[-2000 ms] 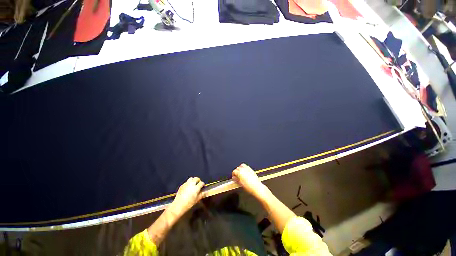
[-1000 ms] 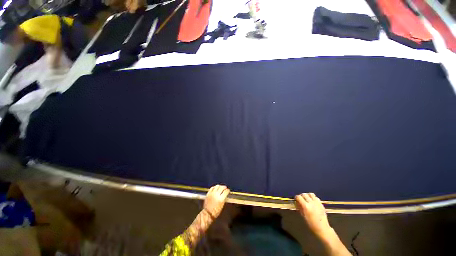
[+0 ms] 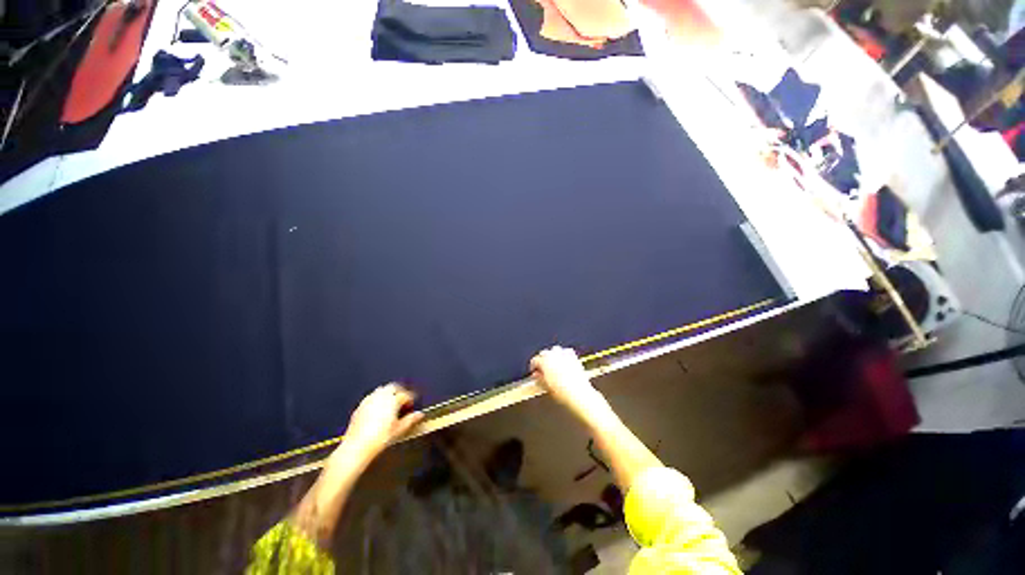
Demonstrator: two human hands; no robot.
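A large navy-black cloth [image 3: 450, 225] lies over the near table, with a thin yellow-orange selvedge [image 3: 674, 332] along its near edge. My left hand [image 3: 382, 418] is at that edge, left of centre, its fingertips blurred. My right hand [image 3: 559, 368] pinches the cloth's edge right of centre, fingers curled over the top. A pale table edge [image 3: 483, 411] shows between and below the hands. A faint vertical crease runs in the cloth left of centre. The right end of the cloth has a short grey bar on it [image 3: 767, 261].
A folded black cloth [image 3: 442, 32] lies on the far side, beside red-orange pieces [image 3: 587, 20]. A red panel [image 3: 106, 62] and a cutting machine [image 3: 230, 40] are at the far left. Scraps [image 3: 798, 101] and a wooden stick [image 3: 888, 286] are at the right end. Dark scraps lie on the floor.
The view has swung back to the right, showing the cloth's right end again. The hands are still at the near edge, further right along it. The creases left of centre look fewer.
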